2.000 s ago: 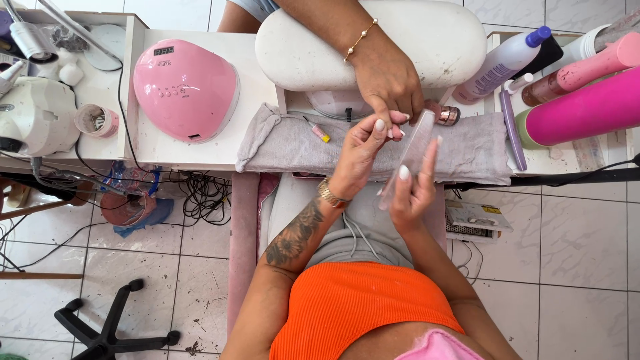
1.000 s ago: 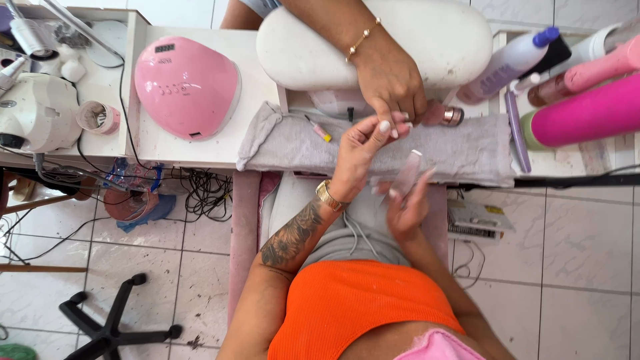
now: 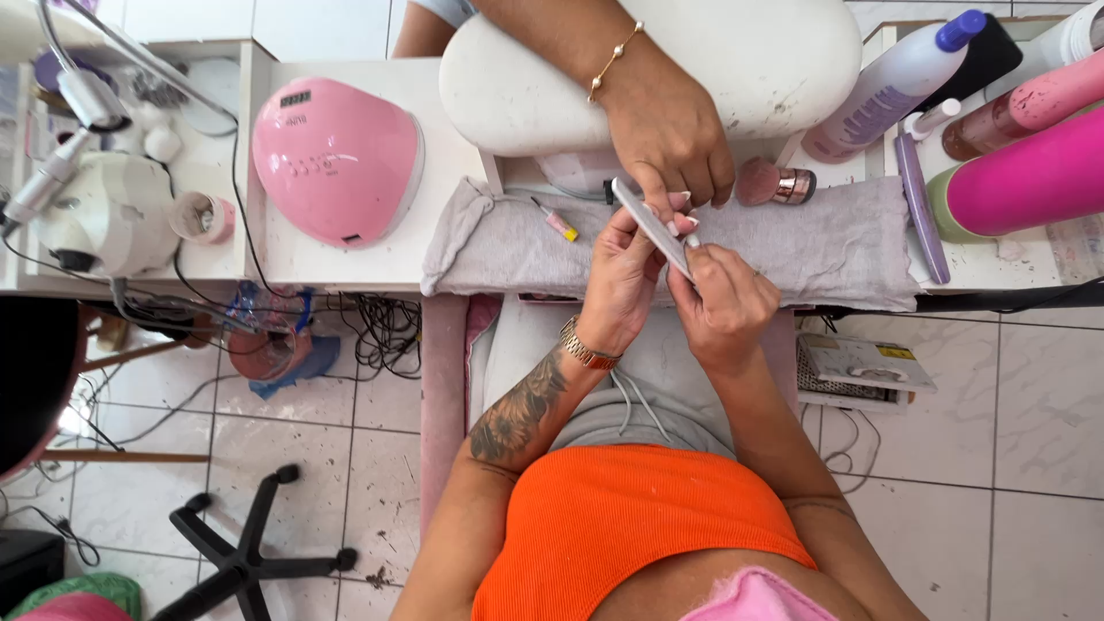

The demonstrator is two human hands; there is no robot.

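Observation:
My right hand grips the lower end of a grey nail file, which slants up to the left across the other person's fingertips. My left hand, with a metal watch at the wrist, holds a finger of that person's hand, partly hidden behind the file. The other hand wears a beaded bracelet and reaches down over a white padded armrest. Beneath the hands lies a grey towel. On it are a small yellow-capped tube and, at its upper edge, a pink brush.
A pink nail lamp stands left on the white table. Further left are a white machine and a small pink cup. At right are a purple-capped bottle, a purple file and a magenta bottle.
My right hand has moved up to the other person's fingertips. The file, held lower and to the right before, now lies across them. My left hand has kept its hold.

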